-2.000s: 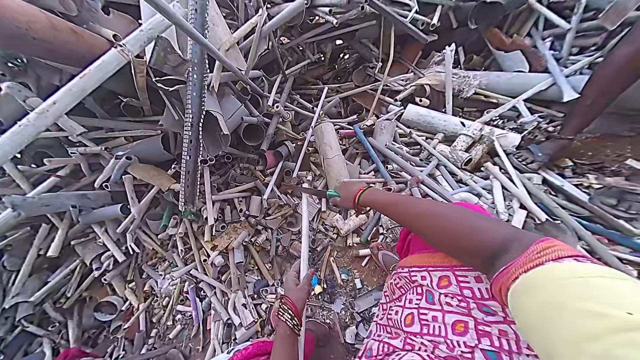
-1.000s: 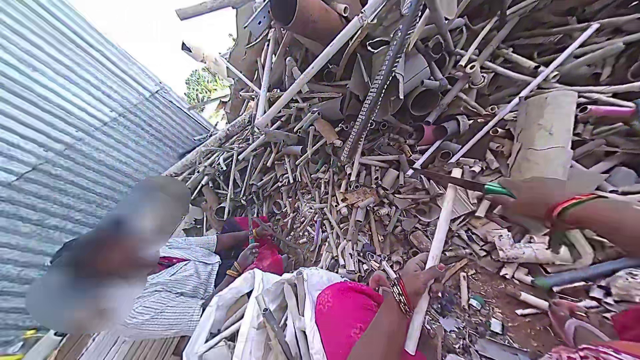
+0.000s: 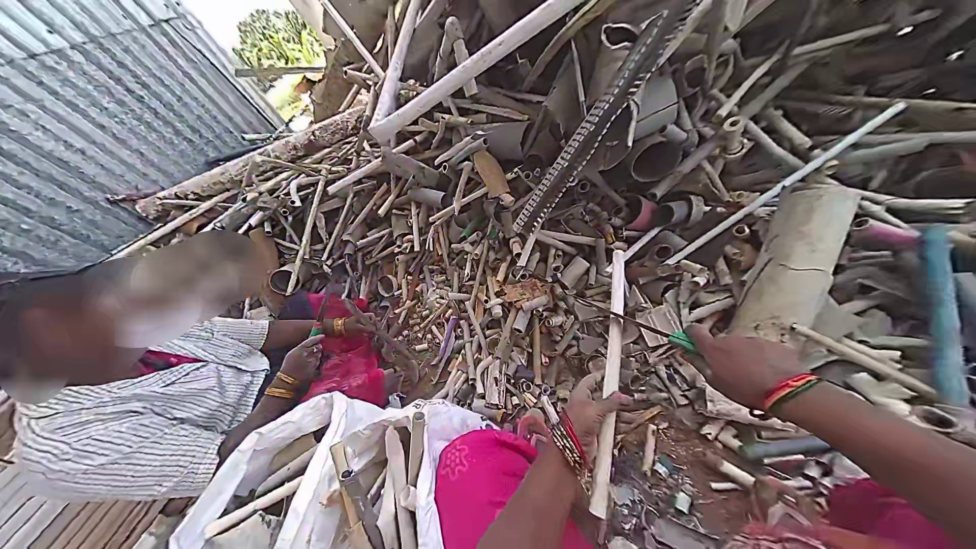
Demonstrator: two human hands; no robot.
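Observation:
My left hand (image 3: 591, 415) grips a long white plastic pipe (image 3: 612, 343) near its lower part; the pipe stands almost upright in the view. In my right hand (image 3: 736, 362) is the green handle of a tool with a long, thin dark blade (image 3: 637, 324). The blade reaches left across the pipe's upper part; whether it touches the pipe cannot be told. Behind both hands lies a heap of cut pipe pieces (image 3: 457, 259). A wide grey pipe (image 3: 797, 263) rests beyond my right hand.
At the left sits a person in a striped shirt (image 3: 145, 412), hands holding a green-handled tool. White sacks (image 3: 320, 473) with pipe pieces stand between us. A corrugated metal sheet wall (image 3: 114, 130) rises at the upper left. A dark toothed strip (image 3: 587, 130) leans over the heap.
The view has swung far to the left, bringing the other person, the sacks and the metal wall into sight. Both hands keep their hold on the pipe and the tool.

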